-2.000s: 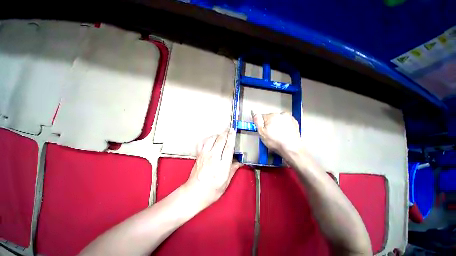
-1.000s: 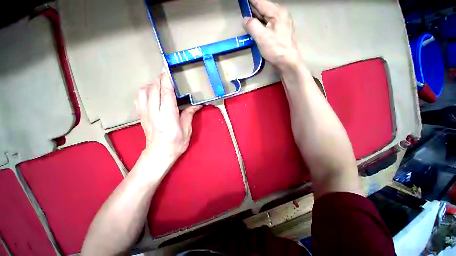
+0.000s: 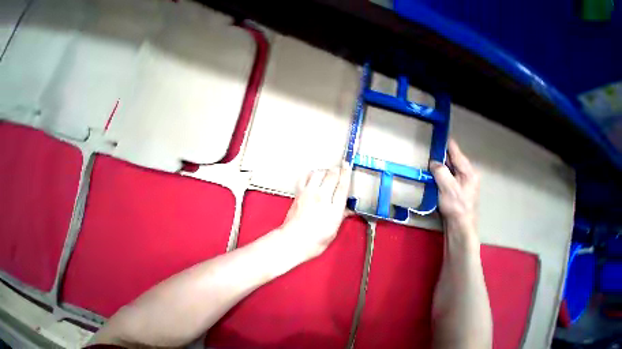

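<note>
A blue open-frame cutting die with crossbars lies on the tan sheet, its lower end beside the edge of the red areas. My left hand lies flat against the die's lower left side, fingers together and pointing up along it; its thumb is partly hidden near the lower corner. My right hand grips the die's right side, with the thumb on the rim and the fingers outside. Cut panels still lie within the sheet at the left.
The blue press beam runs along the back, with a dark gap below it. A blue round bin stands beyond the sheet's right edge. Thin tan strips of web border the red areas.
The right hand has moved from inside the die to its right side over the two seconds. The view tipped down and back up. The die's position on the sheet looks nearly the same.
</note>
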